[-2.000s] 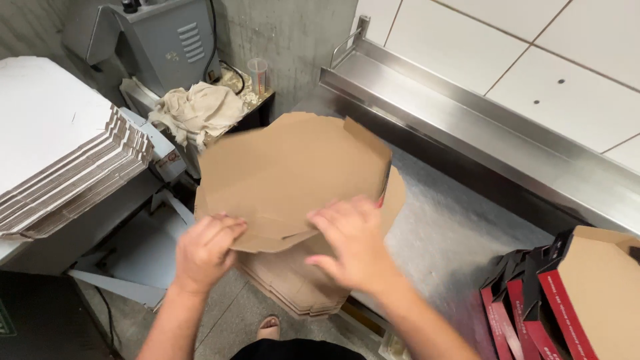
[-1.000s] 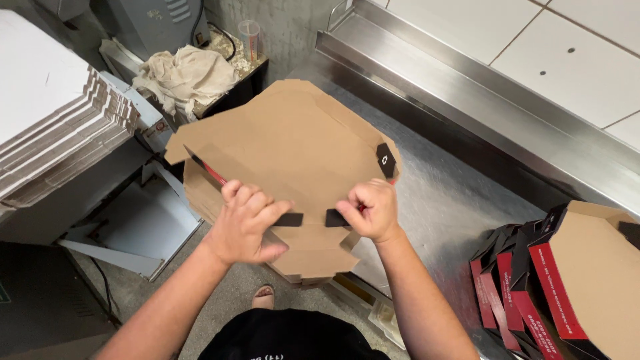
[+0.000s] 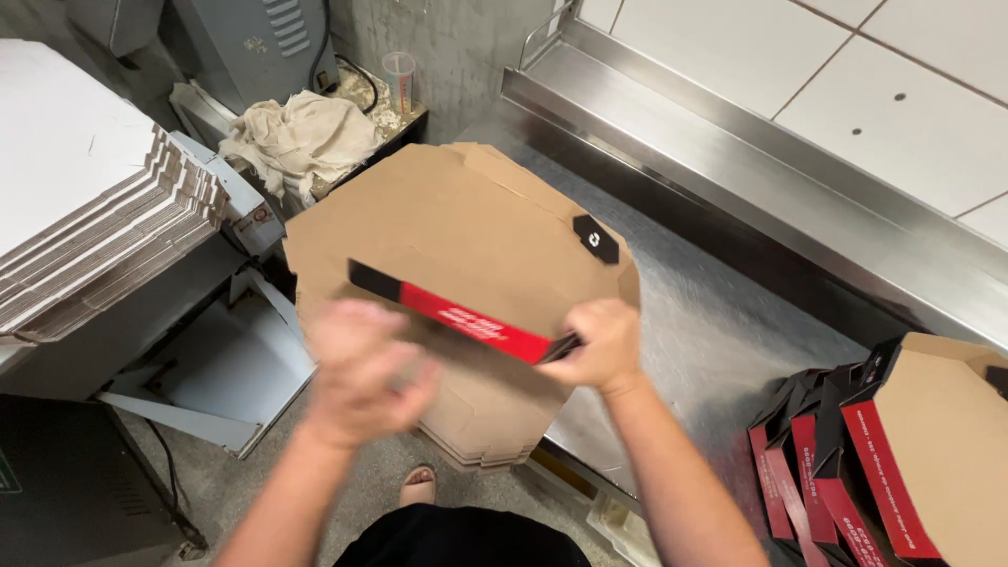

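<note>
A brown cardboard pizza box blank (image 3: 472,213) lies on a stack of flat blanks (image 3: 480,425) in the middle. Its near side is folded up and shows a red and black outer face with writing. At the right end of that side, my right hand (image 3: 602,342) grips the folded corner flap. My left hand (image 3: 370,374), blurred by motion, is near the left part of the raised side, fingers apart and holding nothing. A black tab with a white mark (image 3: 596,239) shows at the blank's right edge.
Folded red and black boxes (image 3: 890,472) stand at the lower right on the steel counter (image 3: 685,291). More flat blanks (image 3: 63,157) are stacked at left. A cloth (image 3: 303,142) and a plastic cup (image 3: 400,83) sit behind. A steel ledge (image 3: 669,118) runs along the tiled wall.
The near side of the blank, flat a second ago, is now raised. My left hand has come away from the cardboard; my right hand has moved to the corner at the right end.
</note>
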